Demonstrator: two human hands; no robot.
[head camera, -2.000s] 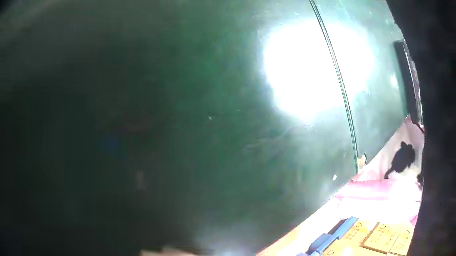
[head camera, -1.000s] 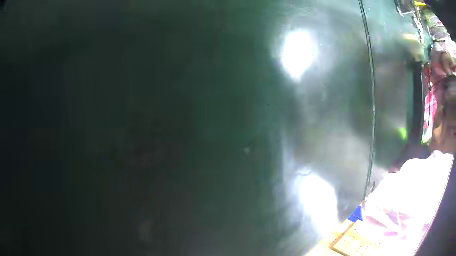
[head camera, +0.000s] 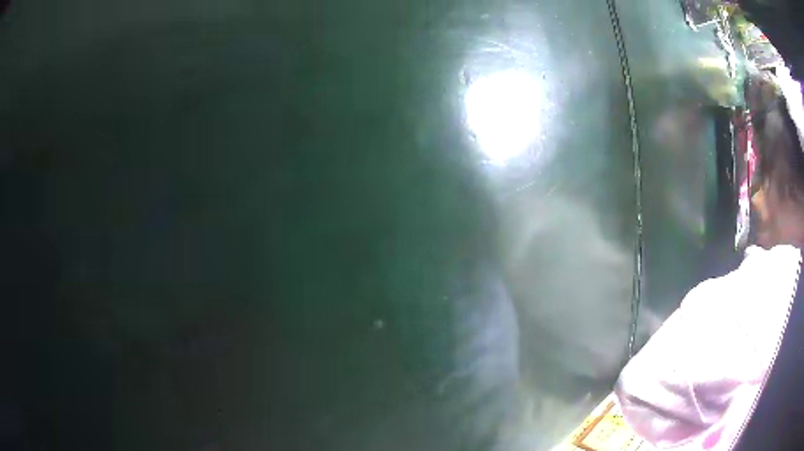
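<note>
Neither of my hands can be made out. The dark green glossy mat (head camera: 353, 220) lies nearest in front of me and fills most of the view, with a bright round lamp glare at upper centre. A thin dark cable or line (head camera: 636, 194) runs down the mat at right. A whitish-pink cloth or sleeve (head camera: 705, 352) is at the lower right edge; whose it is cannot be told. A yellow sheet with an orange-brown outline (head camera: 603, 428) shows partly beside it.
A dark upright strip (head camera: 725, 167) stands at the mat's right edge. Beyond it are blurred pink and brownish shapes. Several small cluttered items (head camera: 705, 12) are at the upper right. Pale blurred reflections lie on the mat at lower centre.
The view has shifted. The whitish-pink cloth or sleeve, absent in the oldest frame, now covers more of the lower right. The lower glare and the blue piece no longer show.
</note>
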